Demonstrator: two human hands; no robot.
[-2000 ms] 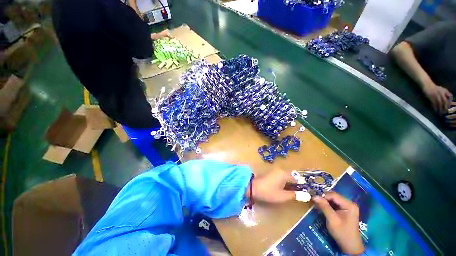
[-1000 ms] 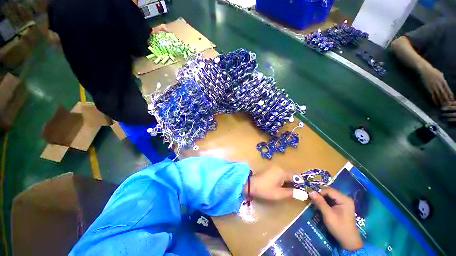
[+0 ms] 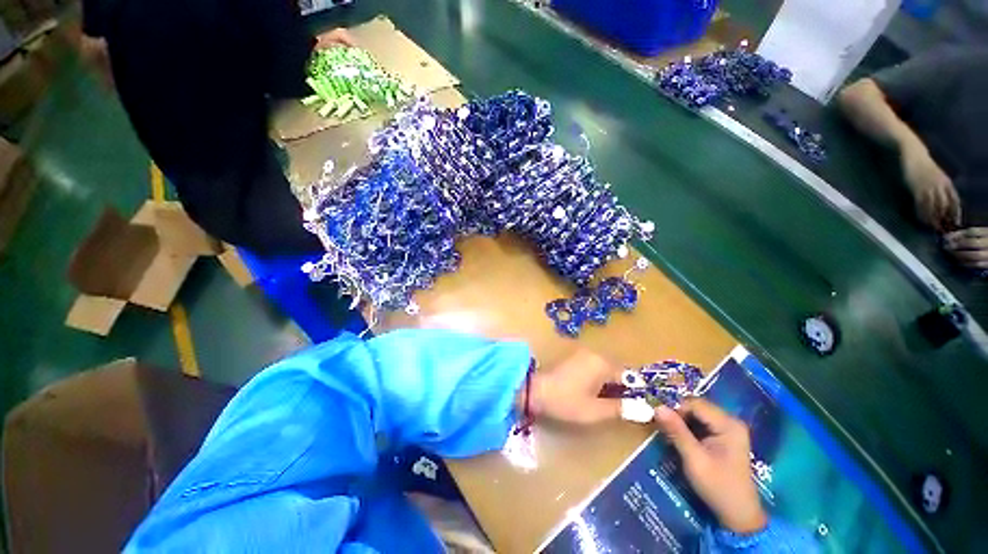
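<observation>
My left hand (image 3: 574, 387), with a white finger cot on a fingertip, holds blue ring circuit boards (image 3: 674, 379) with pale wires above the bench. My right hand (image 3: 715, 452) touches the near edge of the same boards with thumb and forefinger. A small white disc shows beside my left fingertips. How the boards sit between the fingers is partly hidden. A board strip (image 3: 592, 306) of several blue rings lies on the tan board, beyond my hands. A large pile of wired boards (image 3: 488, 195) lies behind it.
Poster sheet (image 3: 623, 503) under my right hand. Green conveyor (image 3: 693, 206) beyond, with round black units (image 3: 818, 335). A dark-clothed person (image 3: 206, 108) stands at left by green pieces (image 3: 349, 82); another person's arm (image 3: 915, 162) is at right. Cardboard boxes (image 3: 135, 260) on the floor.
The round black units have moved along the conveyor toward the lower right. The view has shifted slightly. My hands keep nearly the same hold on the boards.
</observation>
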